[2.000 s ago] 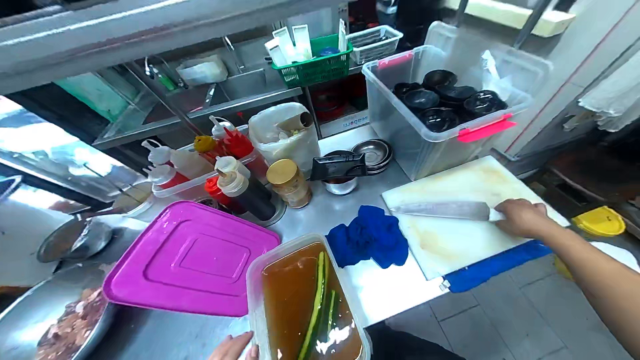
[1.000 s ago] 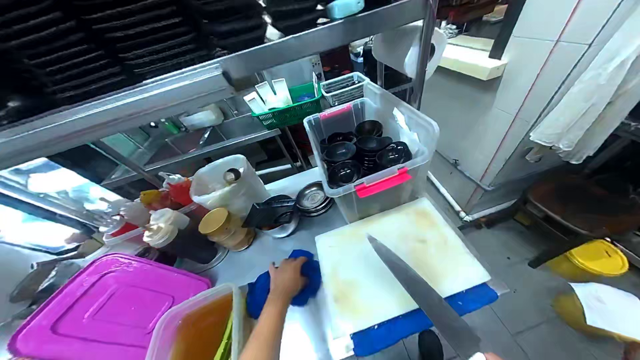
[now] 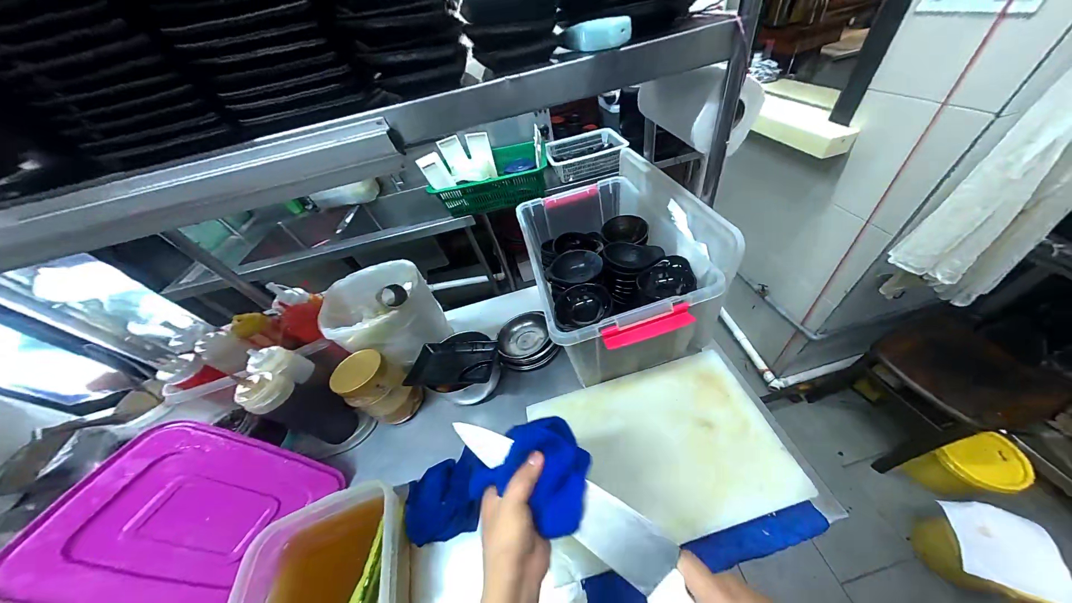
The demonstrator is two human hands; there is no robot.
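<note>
My left hand (image 3: 512,523) grips a bunched blue cloth (image 3: 553,477), which is wrapped over the middle of the blade of a large kitchen knife (image 3: 624,536). The blade's pointed tip shows beyond the cloth, toward the upper left. My right hand (image 3: 712,578) is at the knife's handle end at the bottom edge; the handle itself is mostly hidden. Behind the knife lies a white cutting board (image 3: 695,435), with a folded blue cloth (image 3: 754,536) under its near edge. More blue cloth (image 3: 440,502) hangs or lies left of my left hand; I cannot tell which.
A plastic tub of brown liquid (image 3: 322,557) with green stalks stands beside a magenta lid (image 3: 176,511). Behind are squeeze bottles (image 3: 276,389), a tan-lidded jar (image 3: 377,385), metal bowls (image 3: 526,337) and a clear bin (image 3: 645,331) of black bowls. A metal shelf (image 3: 569,79) crosses above.
My left hand has lifted the blue cloth from the counter onto the blade. The knife has moved left from over the board. Two seconds ago my left hand was at the tub.
</note>
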